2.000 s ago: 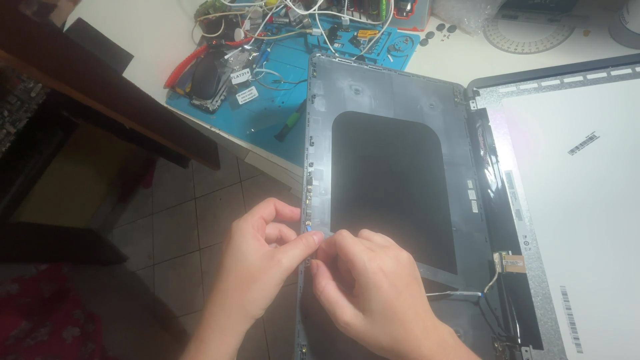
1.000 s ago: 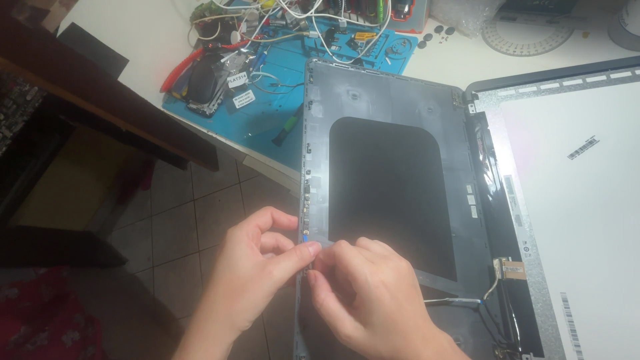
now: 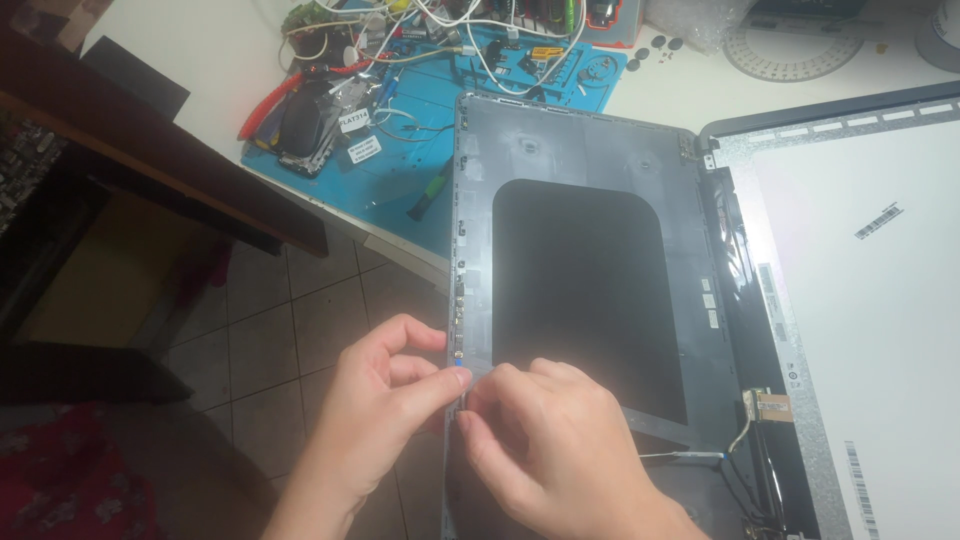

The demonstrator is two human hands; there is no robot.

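An opened laptop display lid (image 3: 600,157) lies with its inside up, a narrow webcam circuit board (image 3: 460,322) along its left rim. My left hand (image 3: 382,405) rests its thumb on that rim just below a blue tab (image 3: 459,363), its other fingers curled outside the edge. Close beside it, my right hand (image 3: 555,435) has thumb and forefinger bent at the rim; whether they pinch the cable there is hidden. A thin cable (image 3: 686,454) runs from under the right hand to a connector with tan tape (image 3: 772,407).
The LCD panel (image 3: 840,300) lies face down at the right, joined by the cable. On the blue work mat (image 3: 360,187) are a green-handled screwdriver (image 3: 431,191), a computer mouse-like dark part (image 3: 302,116) and tangled white cables (image 3: 480,15). A protractor (image 3: 795,49) lies behind. Tiled floor shows at left.
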